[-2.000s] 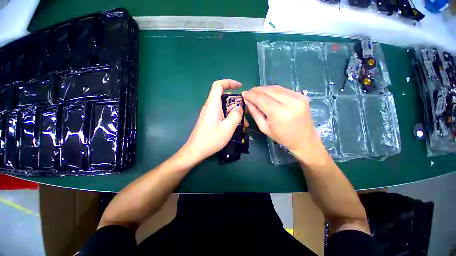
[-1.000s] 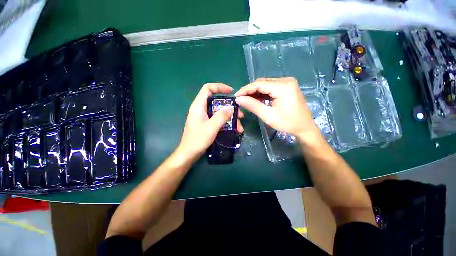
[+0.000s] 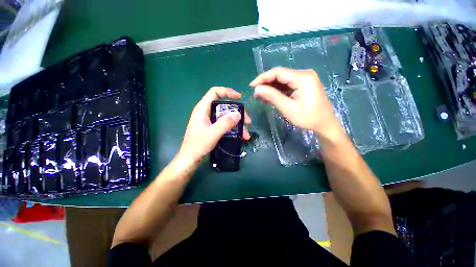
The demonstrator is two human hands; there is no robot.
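Note:
My left hand [image 3: 201, 128] holds a black device housing [image 3: 225, 156] with its open side up, fingers around the upper part and thumb on a silvery circuit board [image 3: 226, 111] inside it. Thin wire curves over the housing's lower part. My right hand [image 3: 297, 99] is raised to the right of the housing, apart from it, thumb and index fingertips close together. Whether a small thing is between them cannot be told.
A clear blister tray [image 3: 360, 117] at right holds a few boards [image 3: 365, 55] with yellow-centred discs. A stacked tray of boards [image 3: 459, 78] stands far right, with a small round part [image 3: 443, 114] beside it. Black blister trays [image 3: 78, 120] lie left. A white sheet [image 3: 334, 14] lies beyond.
My right hand has moved from the housing's upper right edge to a little above and right of it. The housing, turned open side up, remains in my left hand. The camera view has shifted.

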